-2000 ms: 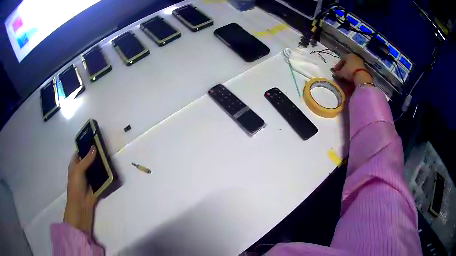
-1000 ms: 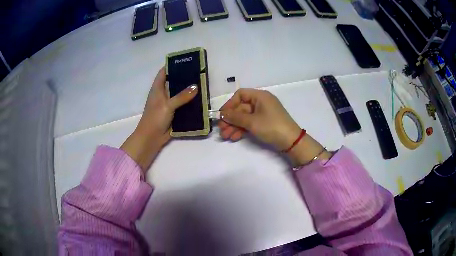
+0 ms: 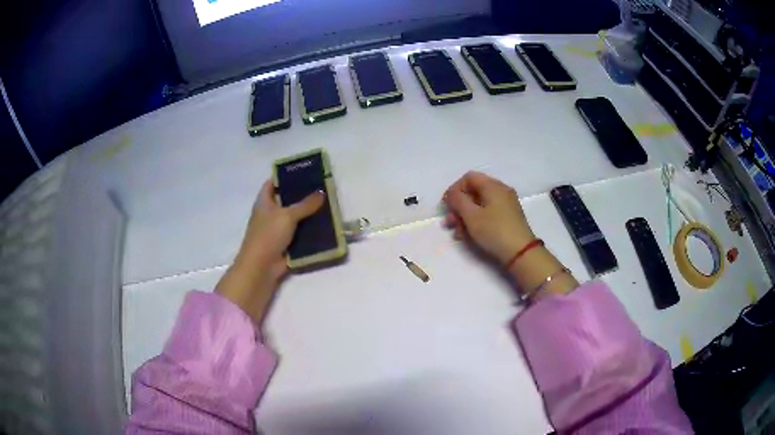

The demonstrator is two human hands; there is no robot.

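My left hand (image 3: 265, 240) holds a mini projector (image 3: 311, 208), dark on top with a yellow-beige edge, above the table at left of centre. My thumb lies on its top panel. A small silvery USB flash drive (image 3: 355, 227) sticks out of its right side. My right hand (image 3: 483, 211) is off to the right, away from the device, fingers curled; whether anything is between them cannot be seen. A tiny black memory card (image 3: 411, 201) and a thin brass-coloured plug (image 3: 415, 269) lie on the table between my hands.
Several like devices (image 3: 375, 78) stand in a row at the back, before a screen (image 3: 238, 10). At right lie a black smartphone (image 3: 611, 132), two remote controls (image 3: 584, 229) (image 3: 653, 262) and a yellow tape roll (image 3: 699, 255). A whitish ribbed block (image 3: 81, 289) is at the left edge.
My right hand has let go of the flash drive and moved right; the drive stays in the device. Earlier, my right hand was beyond the tape roll. The brass plug is visible again.
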